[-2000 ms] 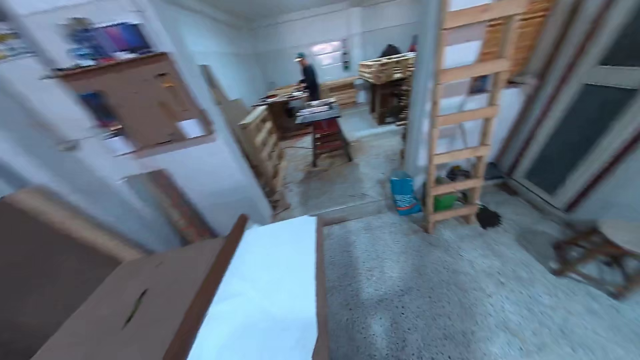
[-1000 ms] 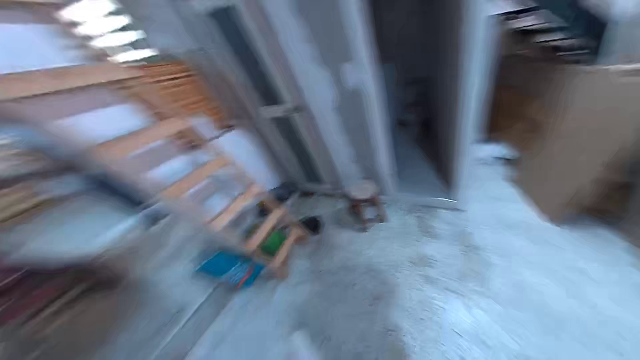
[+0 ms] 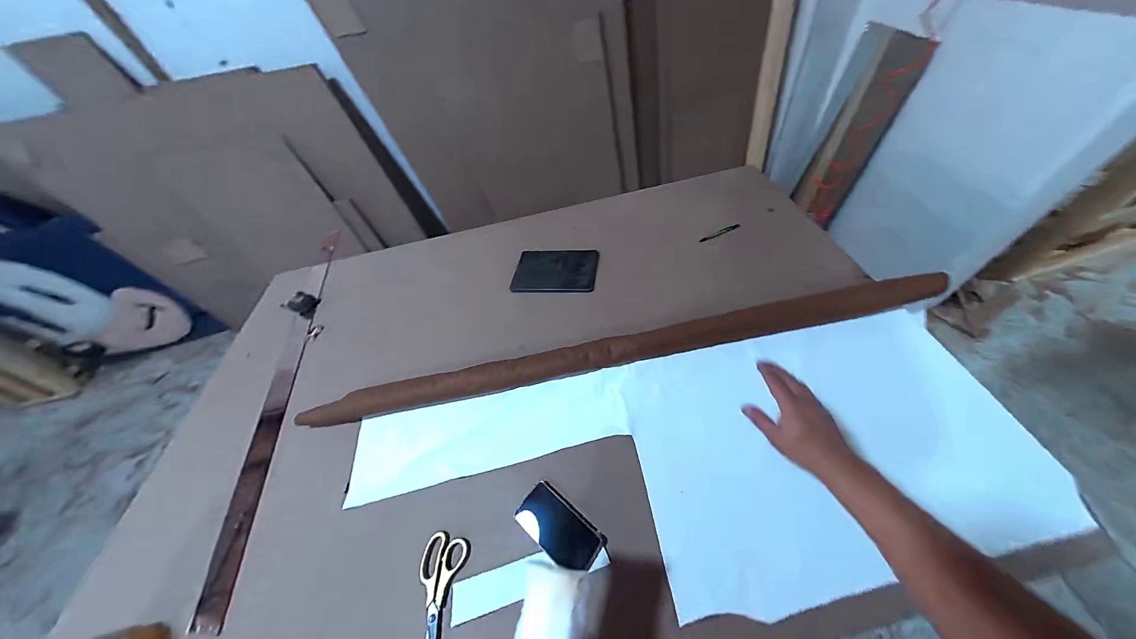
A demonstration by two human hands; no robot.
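Note:
My right hand [image 3: 799,422] is over a large white sheet [image 3: 799,515], fingers apart and holding nothing; whether it touches the sheet is unclear. A long brown roll [image 3: 612,352] lies along the sheet's far edge. A narrower white part [image 3: 479,444] extends left. Nearer me are gold-handled scissors [image 3: 439,577], a dark phone-like device [image 3: 561,525], a white object [image 3: 550,603] below it and a small white strip [image 3: 488,590]. My left hand cannot be made out; a brownish thing [image 3: 133,632] at the bottom left edge is too cut off to name.
The brown board tabletop [image 3: 417,302] carries a black flat case [image 3: 555,271], a green-and-black pen [image 3: 719,232] and a long dark metal strip [image 3: 257,470] at left. Large brown boards [image 3: 497,98] lean behind it. A blue-and-white item [image 3: 98,302] stands at far left.
The view has swung from the room, ladder and stool to the worktable. My right hand now shows over the white sheet; the earlier frames show no hand.

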